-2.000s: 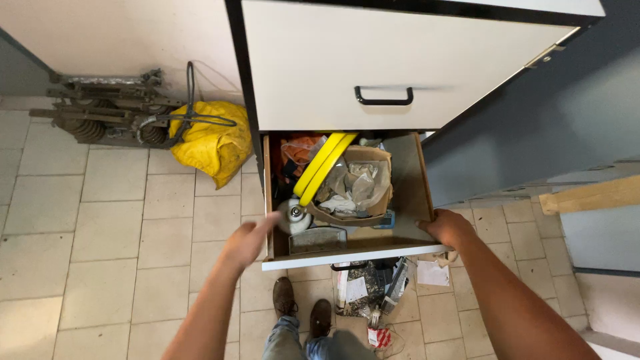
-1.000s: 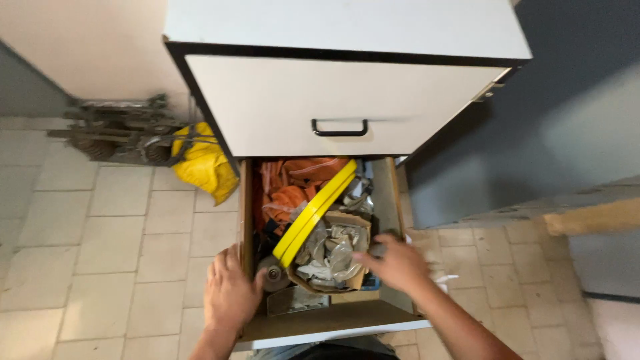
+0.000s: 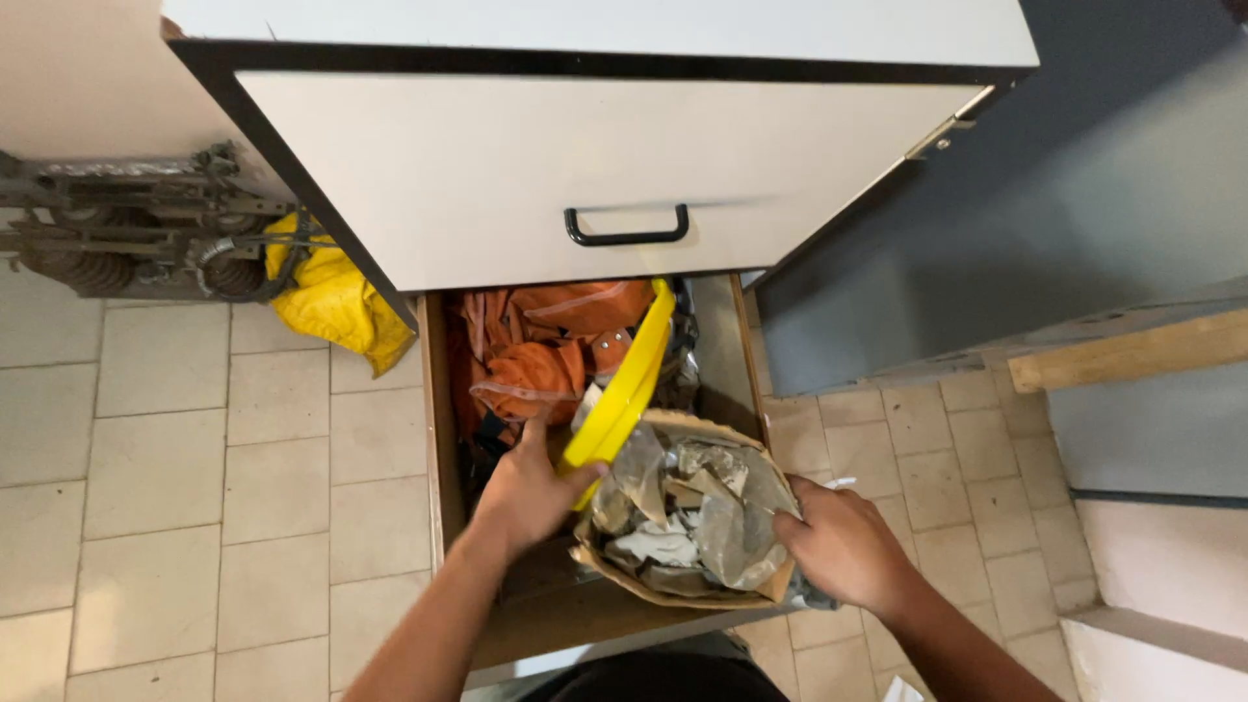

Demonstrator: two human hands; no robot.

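My right hand [image 3: 843, 536] grips the right rim of an open cardboard box [image 3: 673, 595], thumb inside the edge. The box is tilted and holds clear plastic bags [image 3: 736, 526] and white scraps. My left hand [image 3: 531, 487] is at the lower end of a curved yellow plastic strip [image 3: 624, 390], thumb against it and index finger pointing at the orange cloth [image 3: 536, 375]; whether it grips the strip is unclear. The strip slants up across the pulled-out drawer [image 3: 434, 468]. Orange fabric fills the drawer's back left part.
Above the drawer is a closed white cabinet front with a black handle [image 3: 627, 234]. A rusty metal assembly [image 3: 146, 234] and a yellow cloth [image 3: 336, 297] lie on the tiled floor at left. At right are a dark grey panel [image 3: 877, 244] and a wooden board [image 3: 1131, 351].
My right hand has taken hold of the cardboard box, which has shifted toward the drawer's front right. My left hand has moved inward to the yellow strip. The view is nearer the drawer.
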